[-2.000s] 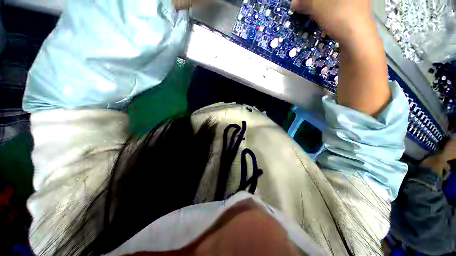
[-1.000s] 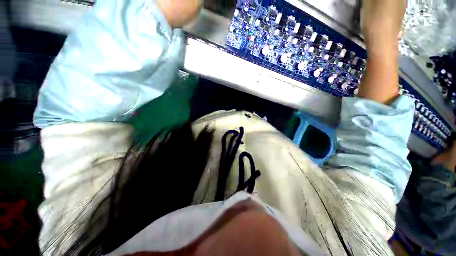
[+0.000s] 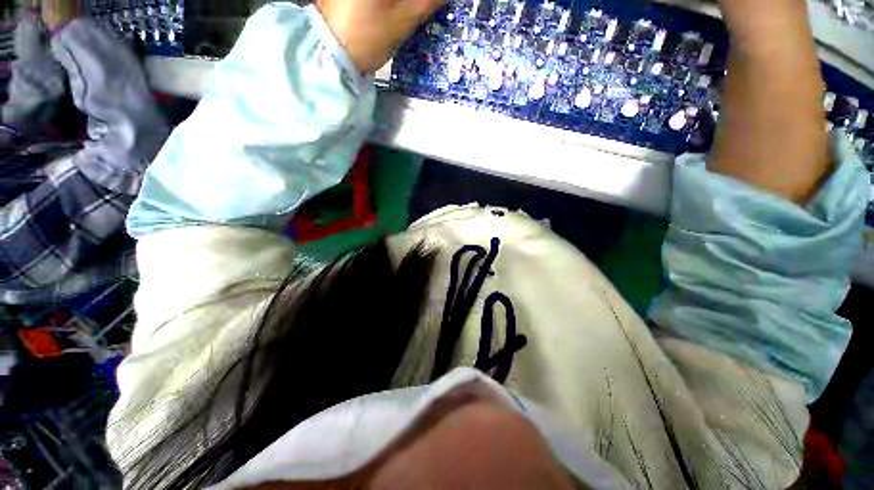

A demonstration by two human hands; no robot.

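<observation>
A blue circuit board panel (image 3: pixel 575 72), crowded with small silvery parts and a row of round pale dots near its near edge, lies behind the white-silver rail (image 3: pixel 537 153). My left hand (image 3: pixel 388 24) is at the top edge, at the panel's left end, its fingers cut off or unclear. My right forearm (image 3: pixel 776 105) reaches up over the panel's right part; the right hand is cut off by the top edge. What either hand holds is hidden.
A co-worker's grey sleeve (image 3: pixel 107 81) and plaid clothing (image 3: pixel 67 225) are at the left, beside another blue board (image 3: pixel 144 21). A red stool frame (image 3: pixel 362 206) stands on the green floor below the rail. More boards continue at the right edge. Glittering stock shows at the top right corner.
The view has swung left, bringing the co-worker and red frame in. My left hand now reaches the panel's left end. My right hand has gone out at the top; the blue stool has left view.
</observation>
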